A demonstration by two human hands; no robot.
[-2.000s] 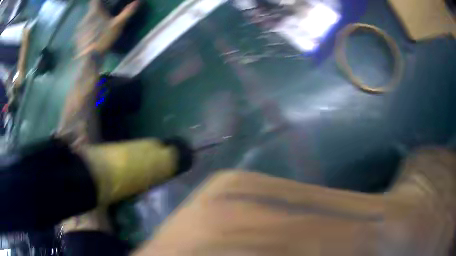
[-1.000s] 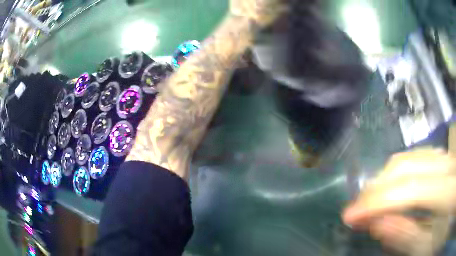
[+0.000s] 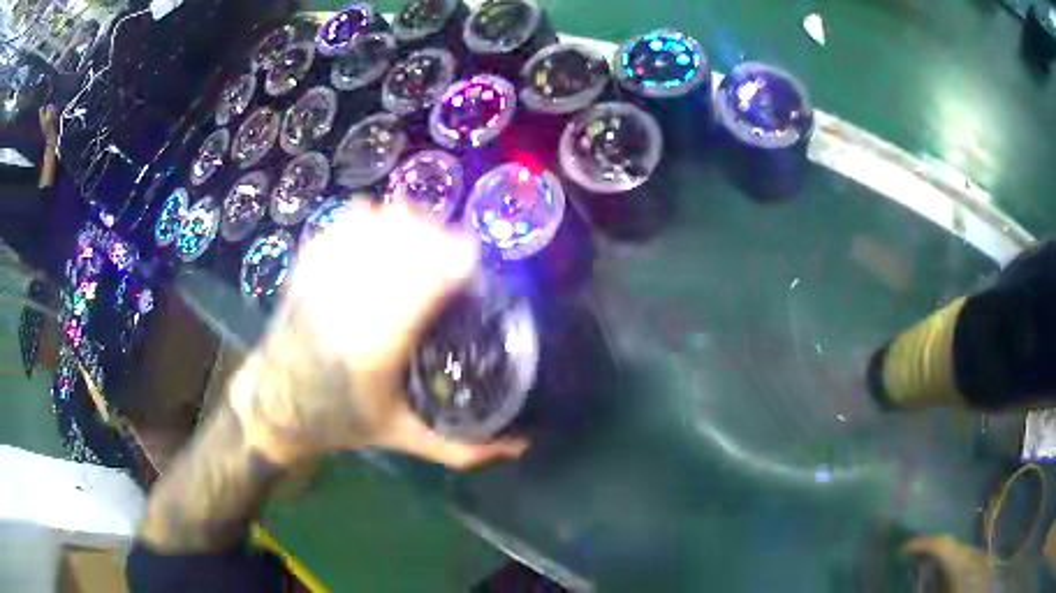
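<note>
My left hand [image 3: 359, 330], partly overexposed, is closed around a black cylindrical unit [image 3: 475, 365] with its clear round face turned up. The unit is just in front of the grouped units on the green bench [image 3: 741, 348]. Whether it touches the bench is unclear. My right hand [image 3: 955, 568] is blurred and cut off at the lower right; its grip cannot be made out. The black screwdriver [image 3: 1007, 336] with a yellow tape band enters from the right edge, apart from both hands.
Rows of black units [image 3: 504, 209] with clear faces, some lit blue, pink or purple, stand at the upper left and centre. A pale metal rail [image 3: 915, 185] edges the bench. A thin tan tape roll [image 3: 1016, 515] lies at the lower right, above my right hand.
The view has swung left. My left hand has come back from the upper middle to the units, now holding one by its sides. My right hand is now mostly out of view.
</note>
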